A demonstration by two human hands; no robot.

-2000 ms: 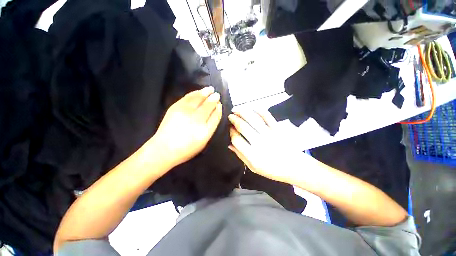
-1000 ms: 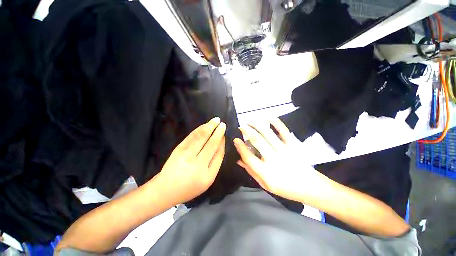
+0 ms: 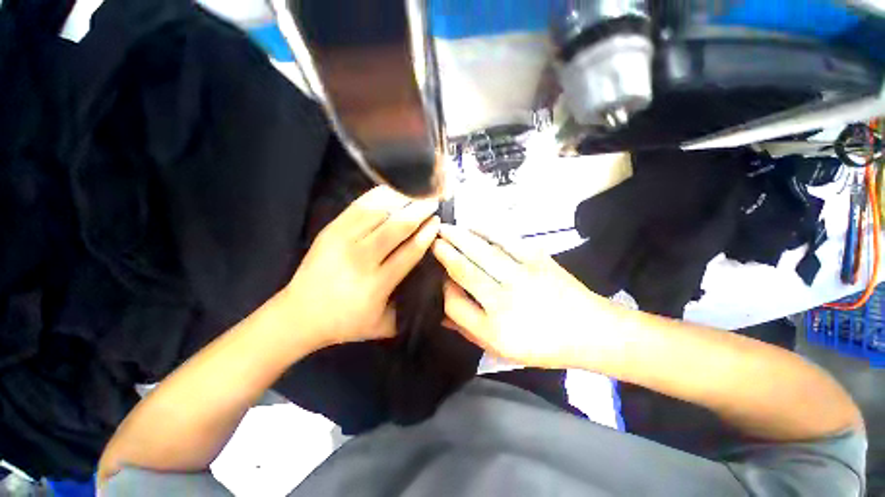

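A large black cloth (image 3: pixel 194 194) is heaped at the left and runs under my hands and down to my lap. My left hand (image 3: pixel 364 267) lies on the cloth, its fingertips at the shiny end cover (image 3: pixel 374 87) of the sewing machine, which hides the needle area. My right hand (image 3: pixel 519 306) is beside it, fingertips close to the left ones at a narrow black edge (image 3: pixel 446 208). Both hands hold the cloth between them, the thumbs turned down toward it. A dark thread (image 3: pixel 550 233) lies on the white surface right of the fingertips.
A silver-grey knob (image 3: pixel 606 73) hangs from the machine arm. Black cut pieces (image 3: pixel 650 223) lie on the white table at the right. An orange cord (image 3: pixel 874 243) and thin tools (image 3: pixel 854 238) are at the right table end, above a blue crate (image 3: pixel 844 330).
The view has moved closer under the machine head, which now covers more of the top. My hands have moved up toward the needle area, fingertips nearer together.
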